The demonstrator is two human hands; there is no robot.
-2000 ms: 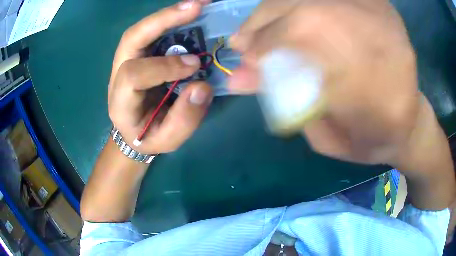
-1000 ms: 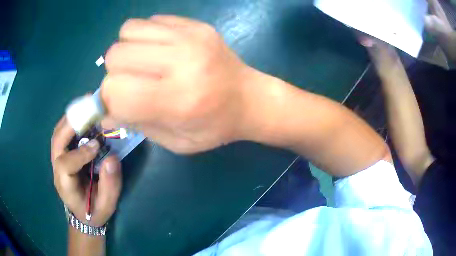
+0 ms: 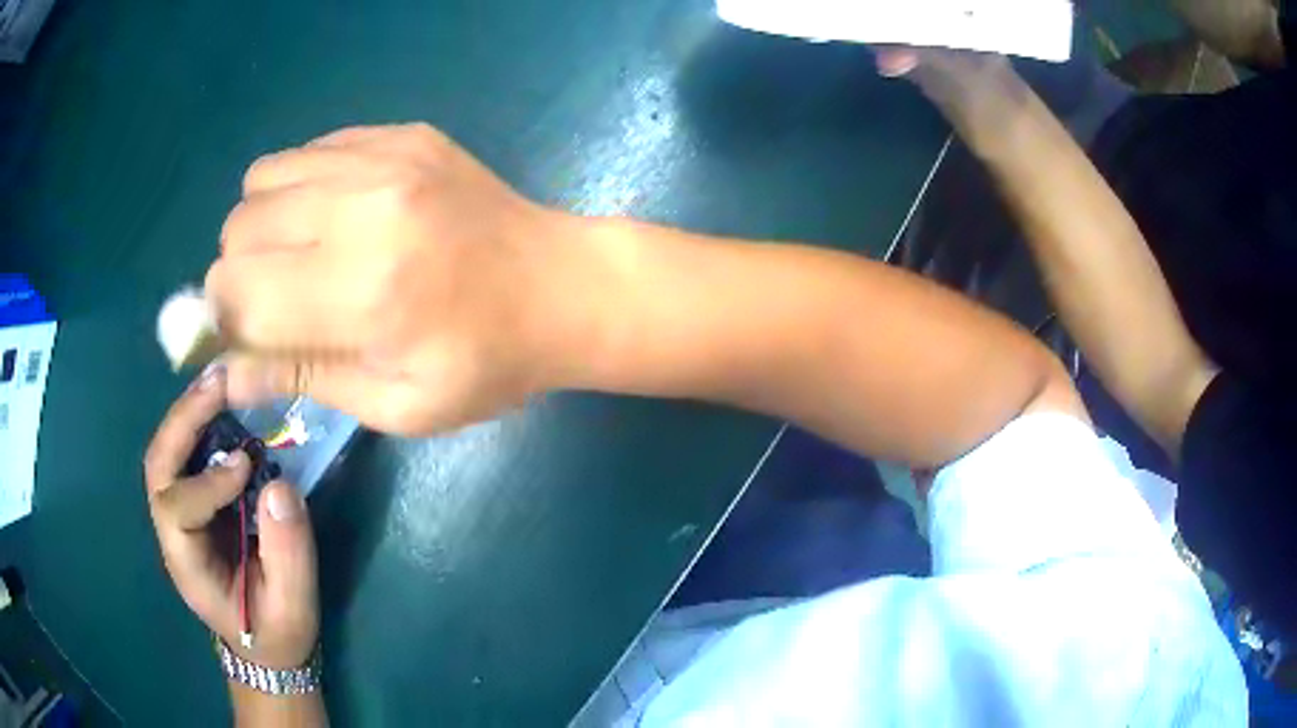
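Note:
My left hand (image 3: 235, 526) holds the black cooling fan (image 3: 228, 438) at the end of the translucent housing (image 3: 330, 441), at the lower left. The red fan lead (image 3: 243, 569) hangs over the palm, its small white plug near the wrist. A yellow, red and dark wire lead with a white plug (image 3: 296, 431) lies in the housing. My right hand (image 3: 377, 277) is closed around the brush, above the housing; the blurred white bristles (image 3: 185, 327) stick out to the left. The brush handle is mostly hidden, and whether its tip touches the work cannot be told.
The glossy dark green bench (image 3: 470, 498) has a pale edge running diagonally at the right. A blue and white carton (image 3: 20, 405) lies at the left edge. At the upper right, a neighbouring person's arm (image 3: 1067, 213) holds a white flat object (image 3: 925, 22).
The view has swung right. My right hand has come from the right of the housing to above it, brush bristles now pointing left. My left hand still holds the fan end.

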